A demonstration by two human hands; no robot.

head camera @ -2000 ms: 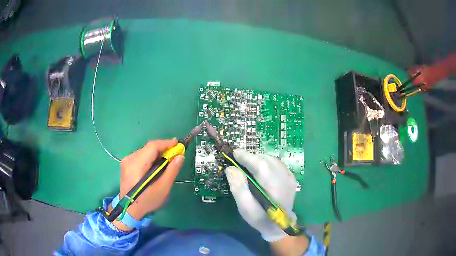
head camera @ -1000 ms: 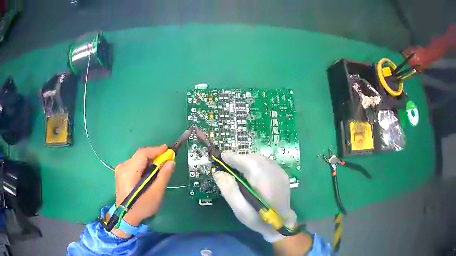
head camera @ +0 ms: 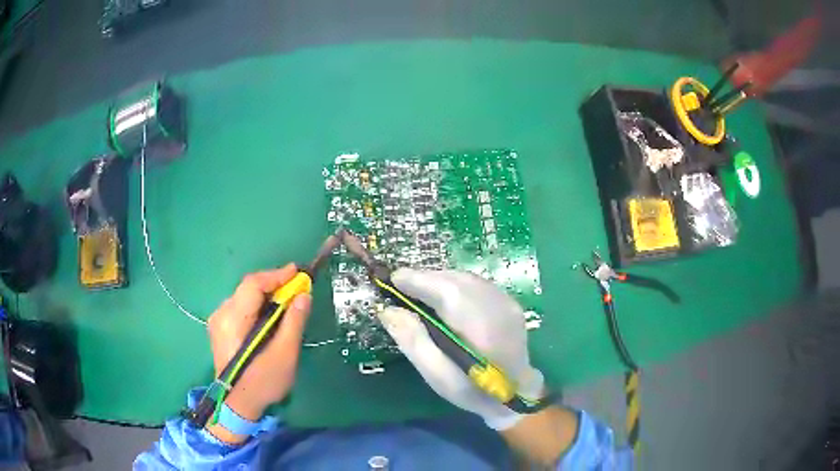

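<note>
A green circuit board (head camera: 493,212) with rows of silvery joints lies on the green mat. My left hand (head camera: 262,336), bare with a blue wrist strap, is shut on a black-and-yellow soldering iron (head camera: 293,287). My right hand (head camera: 465,340), in a white glove, is shut on a second soldering iron (head camera: 490,379). The two tips meet or nearly meet over the board's left part; whether they touch the board is unclear. Solder wire (head camera: 147,221) runs from the reel (head camera: 136,118) to my left hand, and a short piece shows beyond it toward the board.
An iron stand (head camera: 99,258) with a yellow sponge is at left, near black round units (head camera: 41,368). At right are a black tray (head camera: 603,156), a yellow ring (head camera: 682,115), clear bags (head camera: 707,213), a green-and-white roll (head camera: 747,176) and side cutters (head camera: 610,285). A board (head camera: 129,14) shows at top left.
The view has shifted, so the board and tray sit further left in the picture. Both irons stay in my hands, tips together at the board's left part. A board has come into view at top left.
</note>
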